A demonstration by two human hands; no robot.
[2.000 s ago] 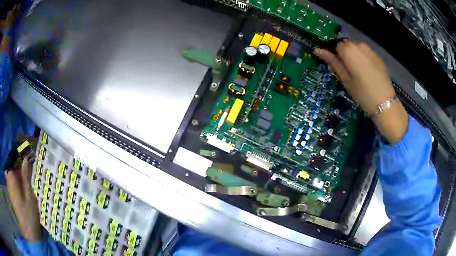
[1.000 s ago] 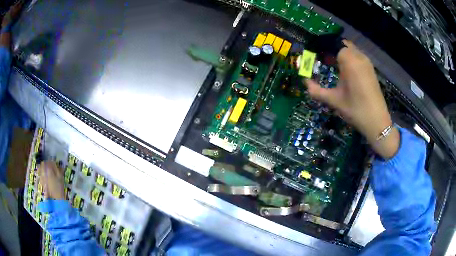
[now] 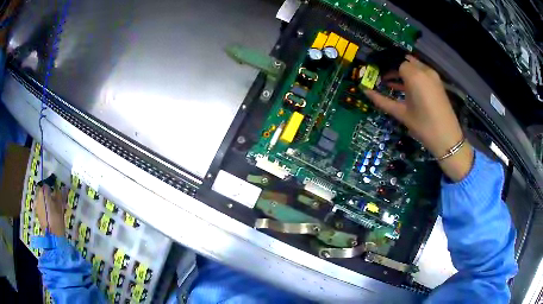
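Note:
The green circuit board [image 3: 333,142] lies in its black solder pallet [image 3: 229,160]. A yellow-taped transformer [image 3: 370,77] stands over the upper part of the board, at the fingertips of my right hand [image 3: 426,107]; whether it touches the board is hidden. Black material covers some of these fingertips. My left hand [image 3: 50,208] is over the component tray [image 3: 89,237] of yellow-topped parts at the lower left. Black material shows at its fingertips; whether it holds a part cannot be told.
Green and silvery clamps [image 3: 286,225] lie along the pallet's near edge, another green clamp [image 3: 253,59] at its left. A conveyor rail [image 3: 149,208] runs in front. Shiny metal plate [image 3: 149,77] lies left. A second green board [image 3: 381,21] is behind. Black bins with metal parts [image 3: 512,35] stand upper right.
The transformer came into view in my right hand and has turned and shifted slightly since. My left hand moved from the tray's left edge onto the tray. The pallet shifted slightly right in view.

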